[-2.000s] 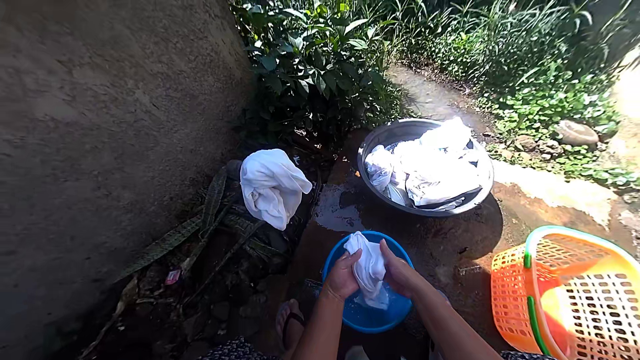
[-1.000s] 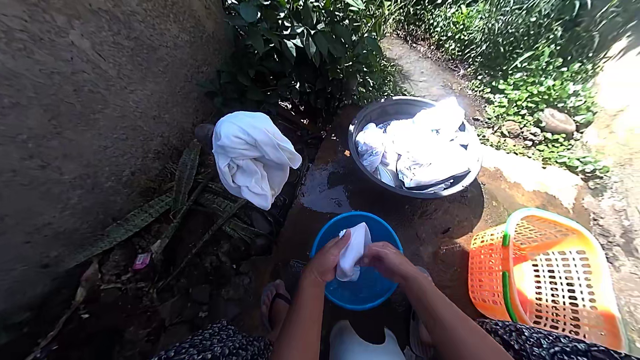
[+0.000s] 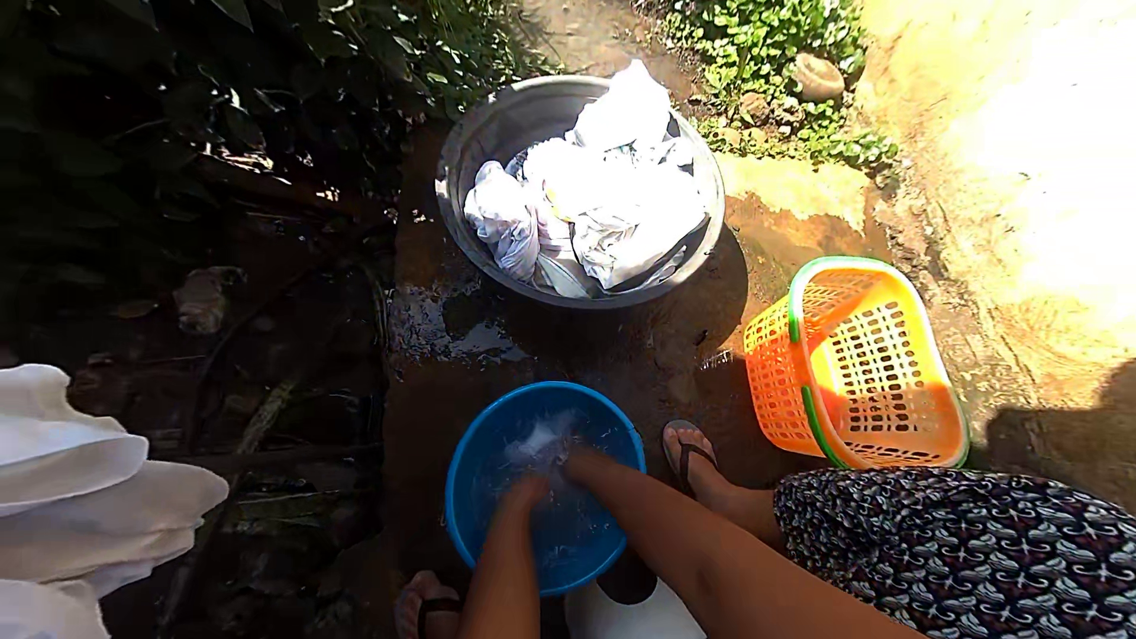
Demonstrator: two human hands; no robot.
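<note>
A blue plastic basin [image 3: 457, 497] of water stands between my sandalled feet. Both my left hand [image 3: 531, 484] and my right hand [image 3: 568, 457] reach down into it, and the fingers are lost in the cloudy, splashing water. A blurred white cloth [image 3: 543, 437] shows just beyond them; whether either hand grips it cannot be made out. Farther ahead, a large grey basin [image 3: 524, 102] holds a heap of wet white laundry [image 3: 612, 195]. More white cloth [image 3: 89, 497] hangs at the left edge of the view.
An orange plastic basket [image 3: 772, 382] with a green-trimmed rim stands on the right. A white object [image 3: 630, 617] is partly visible below the blue basin. Dark, littered ground and leafy plants [image 3: 355, 53] lie to the left; a stone [image 3: 817, 77] sits among greenery at the back.
My hands, which held a white cloth above the blue basin, have gone down into its water, which now splashes. The view has shifted strongly.
</note>
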